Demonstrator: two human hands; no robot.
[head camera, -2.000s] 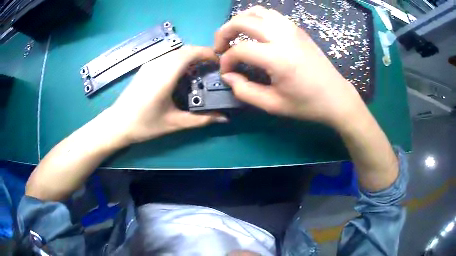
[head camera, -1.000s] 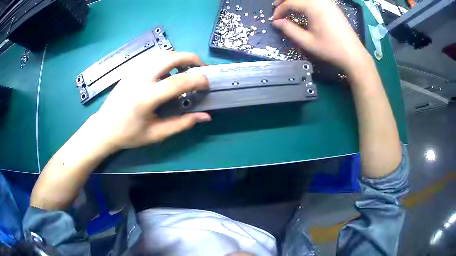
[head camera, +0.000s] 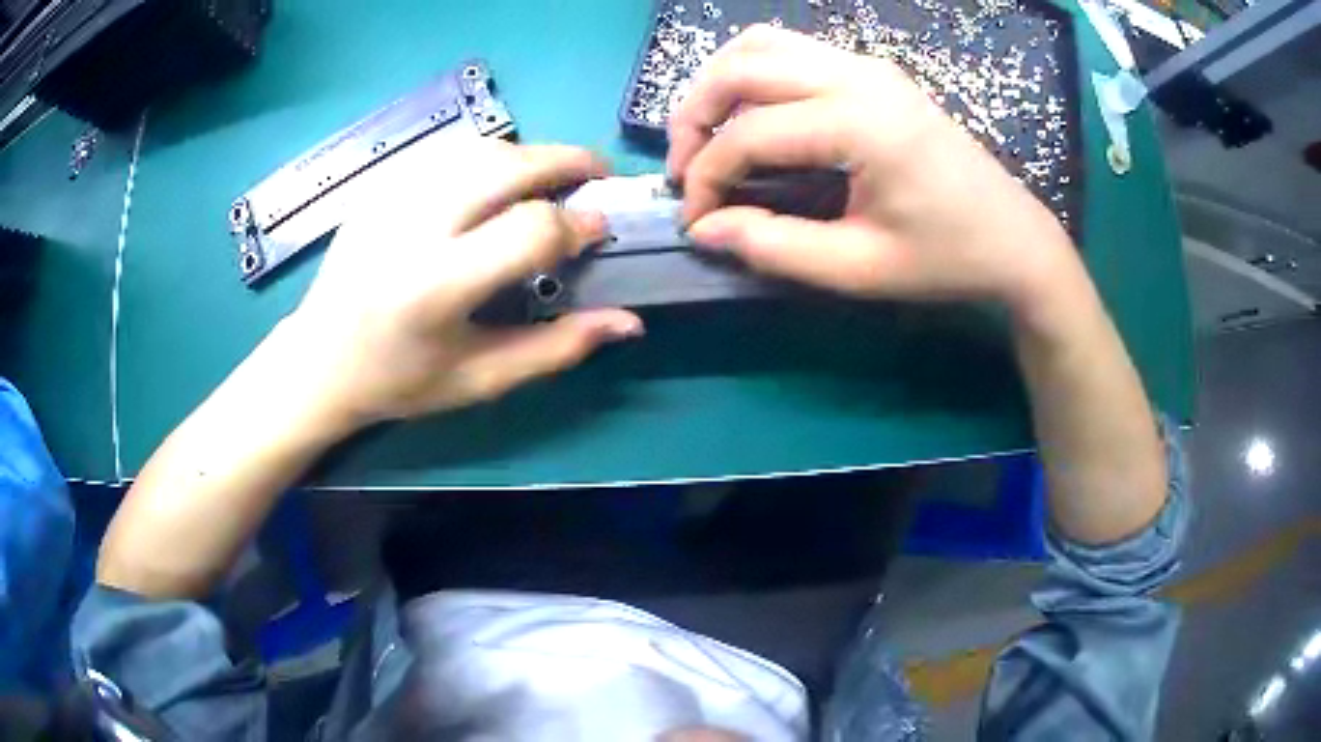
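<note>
A long dark grey housing (head camera: 659, 278) lies on the green bench top in front of me, with a lengthwise groove and a ringed hole at its left end. My left hand (head camera: 435, 276) grips its left end, fingers on top and thumb at the near side. My right hand (head camera: 855, 181) is over its middle and right part, thumb and fingertips together at the groove. Whether a small fastener is between those fingertips cannot be seen. The right hand hides the housing's right end. A black tray (head camera: 632, 113) of scattered small shiny fasteners lies behind the right hand.
A separate housing (head camera: 362, 152) lies slanted at the left, partly behind my left hand. Dark stacked housings (head camera: 145, 58) stand at the upper left. A pale plastic item (head camera: 1118, 109) lies by the tray's right edge. The bench's front edge (head camera: 652, 481) is pale. Blue fabric shows at the far left.
My right hand has moved from the tray back left and down onto the housing's groove. My left hand still holds the left end. Blue fabric at the far left has risen further into view.
</note>
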